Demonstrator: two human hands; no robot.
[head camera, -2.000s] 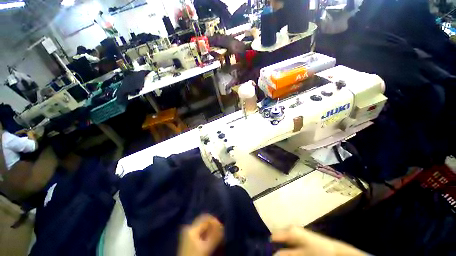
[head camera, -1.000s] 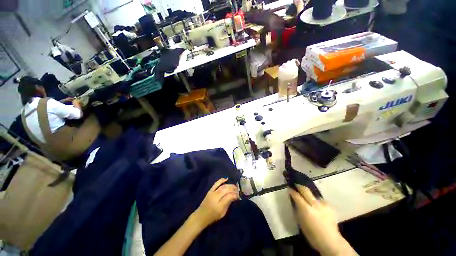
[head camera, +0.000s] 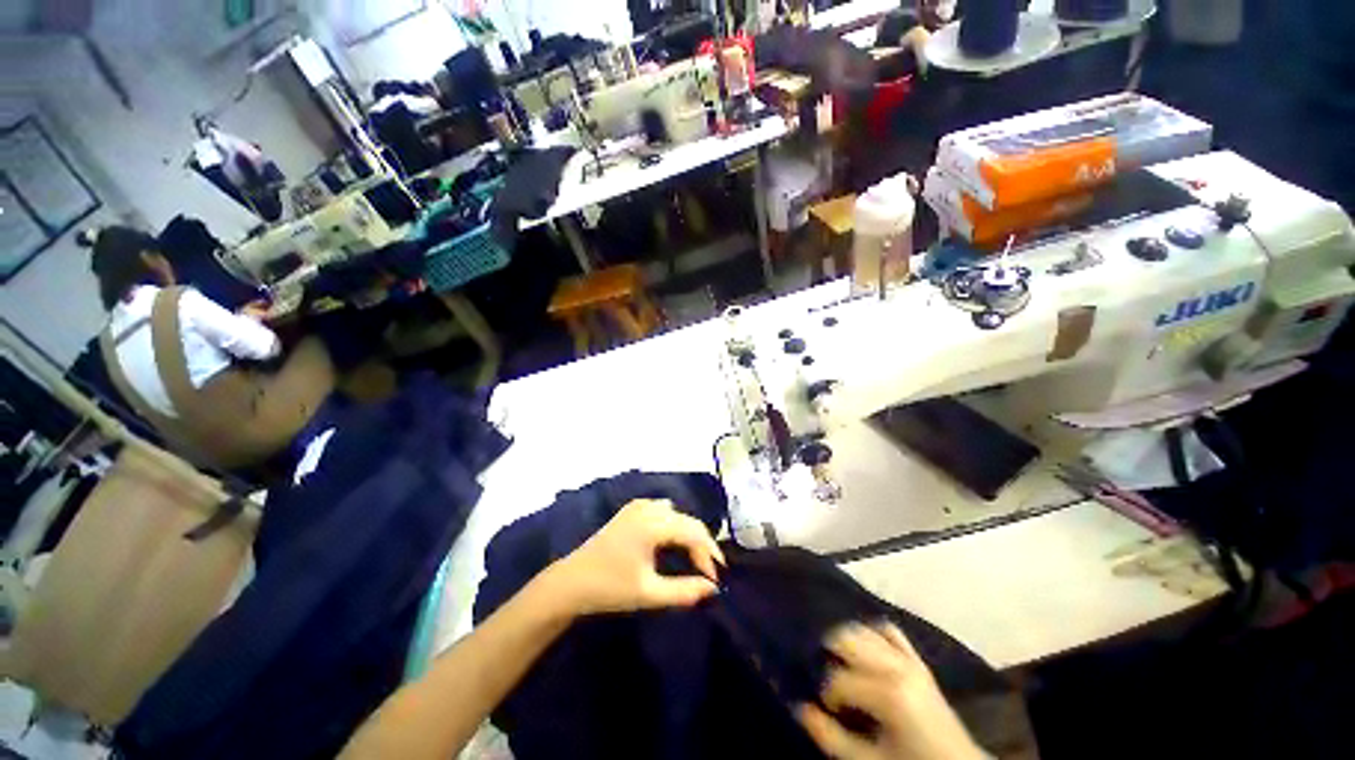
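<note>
A dark navy garment piece (head camera: 595, 653) lies on the table in front of the white JUKI sewing machine (head camera: 951, 342) and drapes toward me. My left hand (head camera: 639, 557) pinches its cloth between thumb and fingers, just left of and below the needle area (head camera: 773, 475). My right hand (head camera: 877, 690), slightly blurred, is on the dark cloth at lower right with bent fingers. Whether the narrow dark strip lies among the cloth under my hands cannot be told.
A larger navy pile (head camera: 342, 549) hangs off the table's left side by a brown board (head camera: 127, 579). A phone (head camera: 959, 443) lies under the machine arm, pink-handled snips (head camera: 1137, 508) to its right. Boxes (head camera: 1040, 161) and a thread cone (head camera: 884, 235) stand behind. A person (head camera: 186, 349) sits at left.
My left hand has moved from resting flat to pinching the cloth. My right hand has moved down and left from beside the needle, where it held a narrow dark strip, onto the dark cloth.
</note>
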